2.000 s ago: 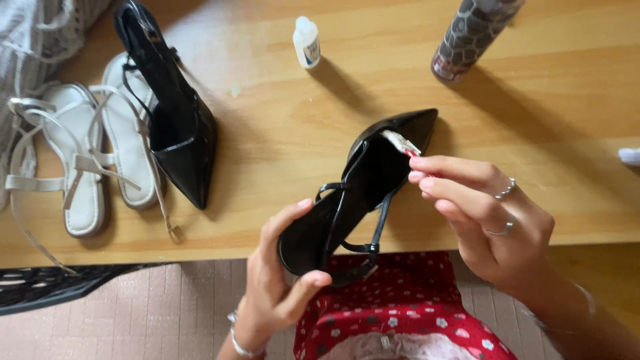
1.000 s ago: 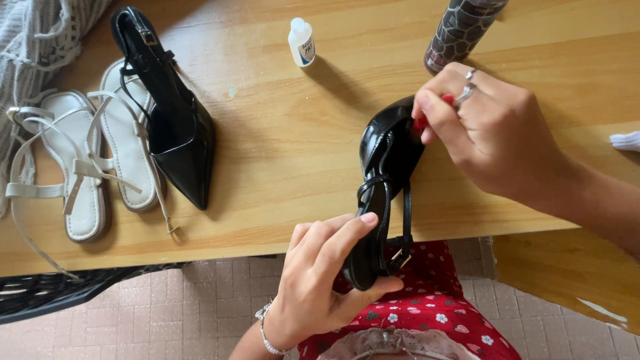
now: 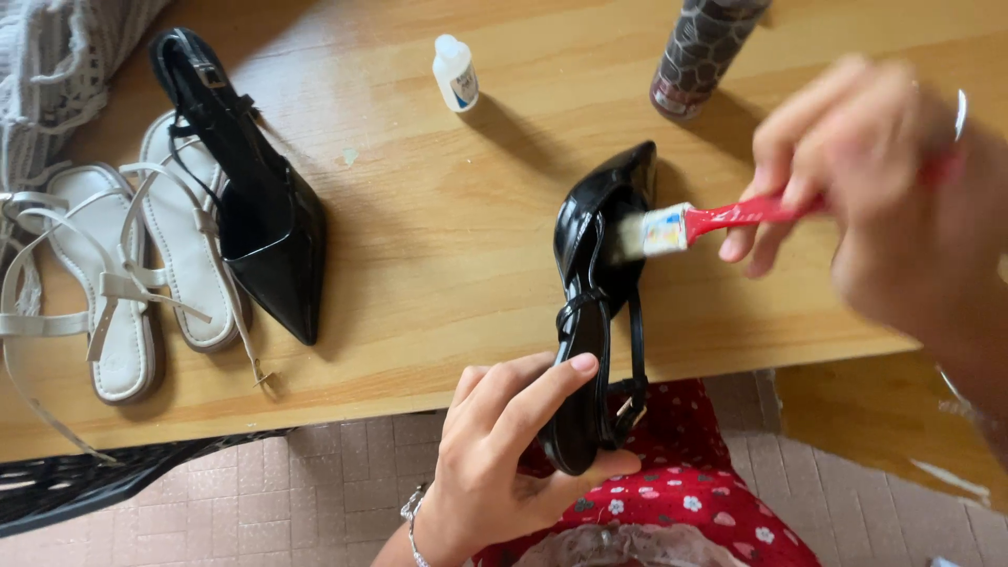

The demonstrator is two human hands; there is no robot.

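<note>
A glossy black pointed slingback shoe [image 3: 579,228] lies tilted at the table's front edge, its toe pointing away from me. My left hand [image 3: 520,441] grips its heel end, fingers on top and thumb underneath. My right hand [image 3: 858,173], blurred, holds a small paintbrush [image 3: 740,213] by its red handle. The brush's pale bristles are at the opening of the shoe, partly in shadow, and its ferrule is smeared with paint or residue. A matching black shoe [image 3: 276,236] stands at the left, overlapping one of the white strappy sandals [image 3: 193,276].
A small white bottle [image 3: 457,79] with a label stands at the back of the wooden table [image 3: 409,315]. Farther right is a dark patterned canister [image 3: 701,55]. Grey knotted fabric [image 3: 55,71] lies at the far left, beside another white sandal [image 3: 118,346]. A black mesh item [image 3: 94,480] is below the edge.
My right hand has drawn back to the right from the shoe, bringing the brush's handle and ferrule into sight. Since two seconds ago, the held shoe has turned more upright in the view.
</note>
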